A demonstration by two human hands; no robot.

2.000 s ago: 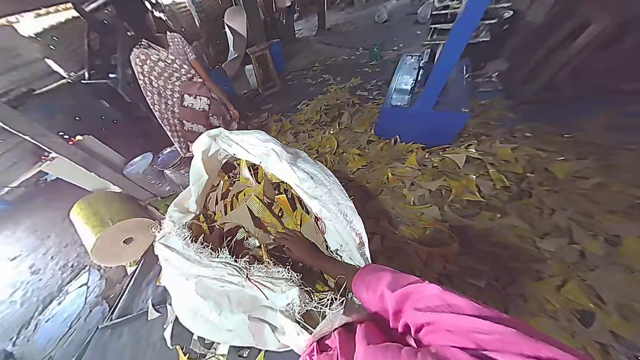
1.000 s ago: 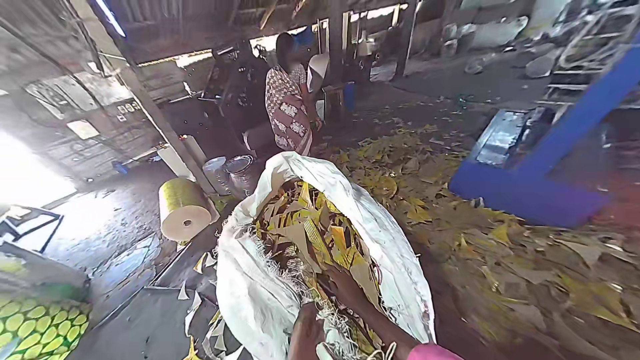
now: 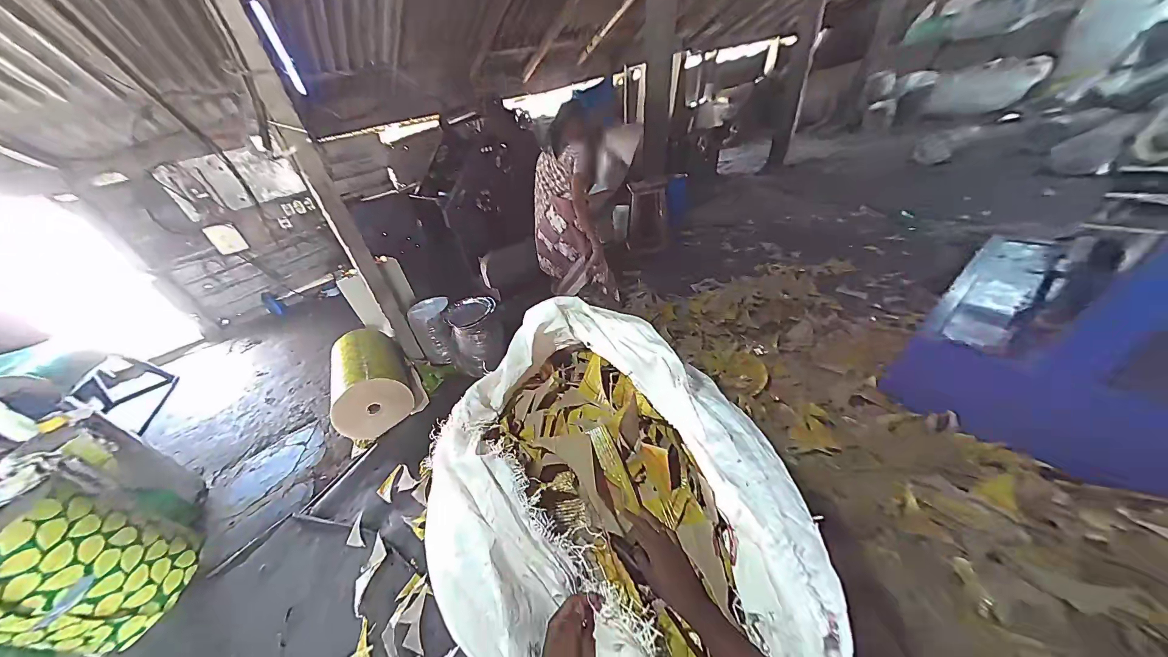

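Note:
A white woven sack (image 3: 766, 456) stands with its mouth wide, its rim frayed on the near left side. Yellow and brown paper scraps (image 3: 593, 447) fill it nearly to the rim. My right hand (image 3: 662, 557) reaches into the mouth and lies on the scraps; whether its fingers hold any cannot be told. At the frayed near edge, my left hand (image 3: 571, 625) is closed on the sack's rim, partly cut off by the bottom of the view.
Scraps (image 3: 785, 365) litter the floor behind and right of the sack. A blue metal frame (image 3: 1049, 383) stands at right. To the left are a yellow roll (image 3: 370, 383), a post (image 3: 338, 219), buckets (image 3: 473, 333) and a green patterned bundle (image 3: 87, 566). Another person (image 3: 570, 210) stands behind.
My left hand, out of view two seconds ago, is at the sack's near rim. My right hand stays inside the sack mouth. The view has turned and shows more of the room.

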